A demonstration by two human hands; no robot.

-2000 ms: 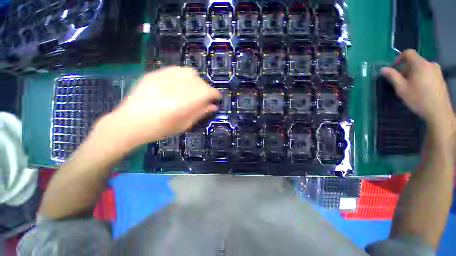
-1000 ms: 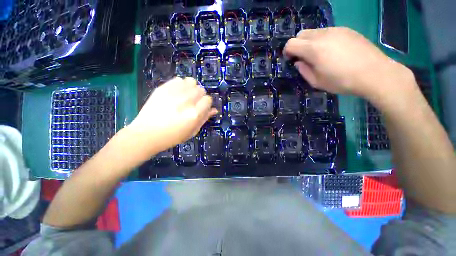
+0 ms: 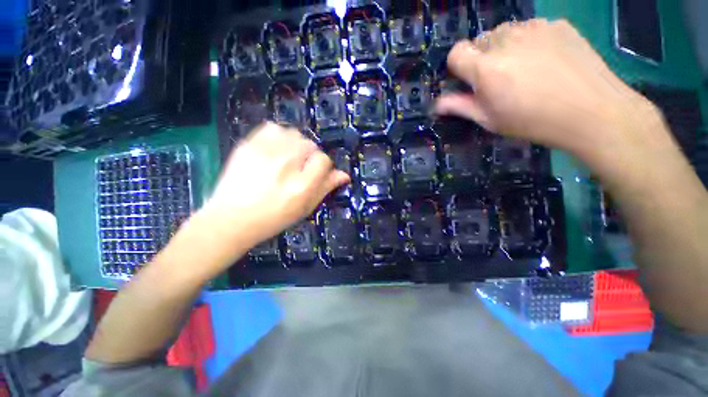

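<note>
A large black blister tray (image 3: 404, 272) lies on the green mat, its pockets holding square electronic units (image 3: 376, 163) with thin red wires. My left hand (image 3: 272, 174) is over the tray's left side, its thumb and fingertips together at a pocket in the third row; whether it pinches a small part cannot be told. My right hand (image 3: 520, 81) is over the upper right pockets, thumb and forefinger apart over the second row. Anything between its fingertips is too blurred to see. Both hands are bare and hide several pockets.
A clear fine-grid small-parts tray (image 3: 140, 213) lies at left. Stacked black blister trays (image 3: 85, 77) stand behind it. A flat dark rectangle (image 3: 639, 29) lies at upper right. My right arm partly covers another small-parts tray. Red baskets (image 3: 621, 304) and a gridded tray (image 3: 551, 291) are below the bench edge.
My right hand has moved from the right small-parts tray to the upper right pockets of the large tray. My left hand stays near the same pocket. The view has shifted slightly.
</note>
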